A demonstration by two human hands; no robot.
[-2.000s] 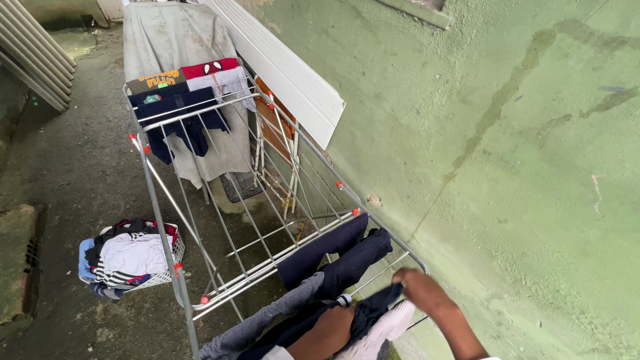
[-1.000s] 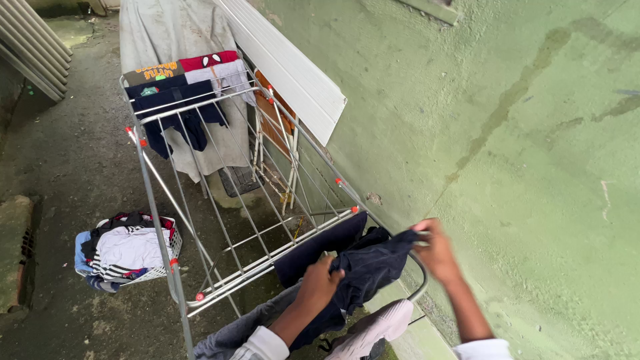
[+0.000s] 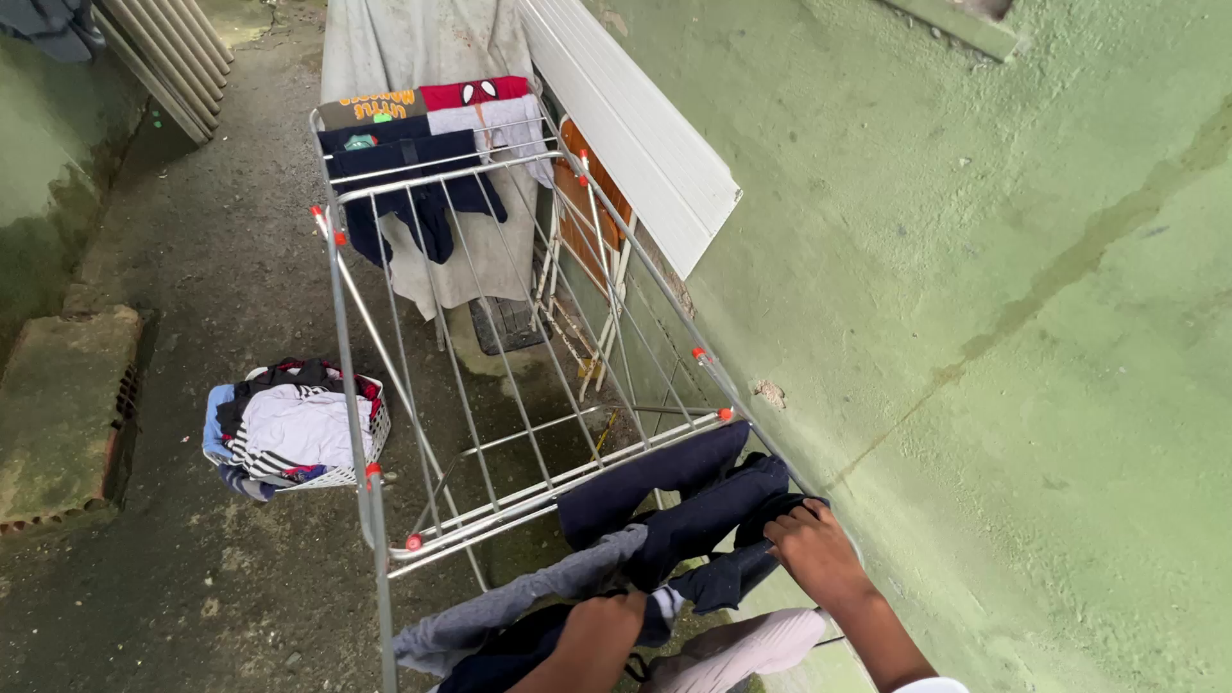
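Observation:
A metal folding clothes drying rack [image 3: 520,510] stands in front of me, with garments over its near bars. My right hand [image 3: 816,549] grips the right end of a dark navy garment [image 3: 736,576] near the rack's right rail. Lower down, my left hand [image 3: 602,630] has its fingers curled on dark cloth; which garment that is cannot be told for sure. Beyond my hands hang navy trousers [image 3: 664,476], with a grey garment [image 3: 529,587] to the left. A pale pink garment [image 3: 741,650] lies over the bars below my right hand.
A white plastic laundry basket [image 3: 383,433] heaped with clothes sits on the ground at left. Small shirts and navy shorts [image 3: 414,164] hang at the rack's far end. A green wall [image 3: 962,385] runs along the right, with a white panel [image 3: 635,135] leaning there.
The navy garment, held up between both hands a second ago, is now lower, down among the clothes on the rack. My left hand has moved down from beside the navy trousers.

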